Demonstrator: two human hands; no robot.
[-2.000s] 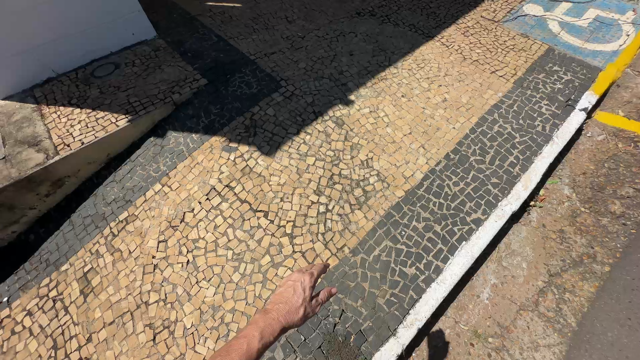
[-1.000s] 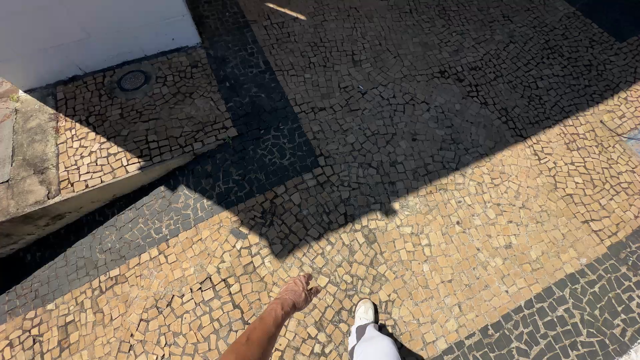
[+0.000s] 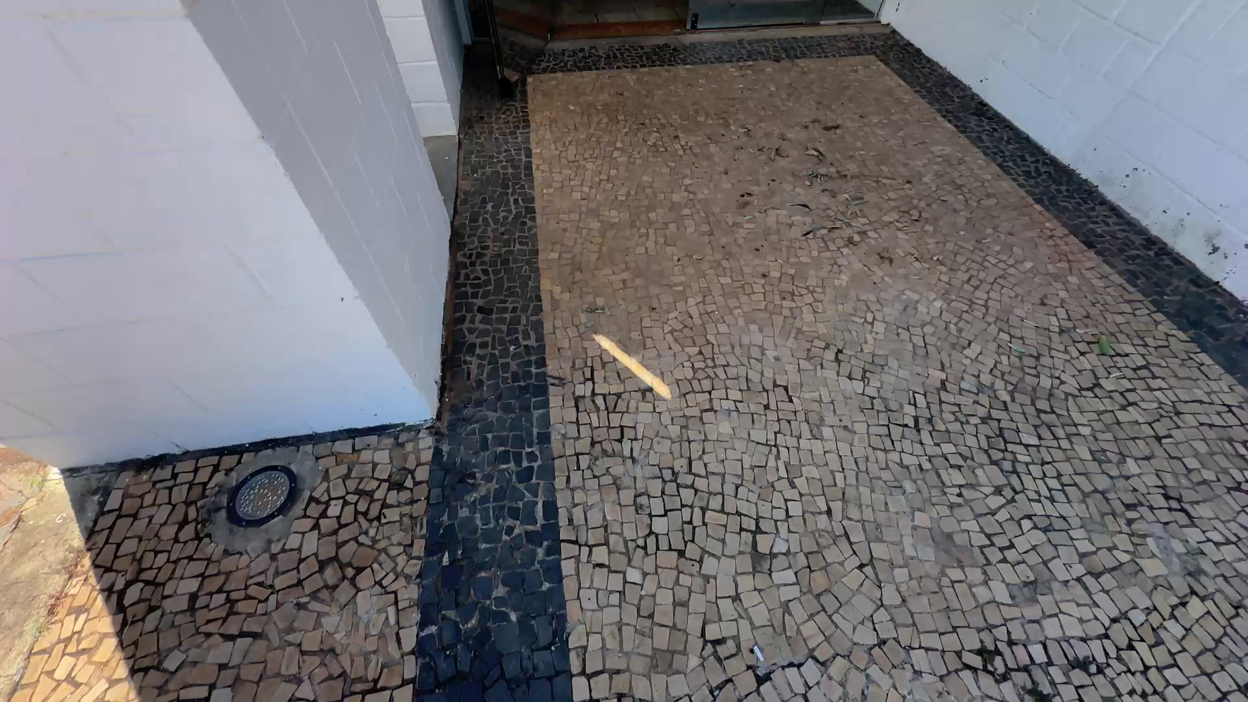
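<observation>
Neither my left hand nor my right hand shows in the head view now. Beige stone mosaic paving point(image 3: 780, 439) fills the middle of the view, in shade. A strip of dark paving stones point(image 3: 497, 390) runs along its left side. A narrow streak of sunlight point(image 3: 632, 367) lies across the beige stones. At the lower left, a round in-ground light or drain cover point(image 3: 263, 495) is set in the paving.
A white block wall corner point(image 3: 214, 244) stands at the left, and another white wall point(image 3: 1111, 88) runs along the right. At the top is a doorway with a glass door point(image 3: 756, 14). Dry leaves point(image 3: 819, 175) are scattered on the paving before it.
The view has swung up and toward the doorway. The bare hand and the white shoe seen a second ago are out of view, as is the sunlit curb seen earlier.
</observation>
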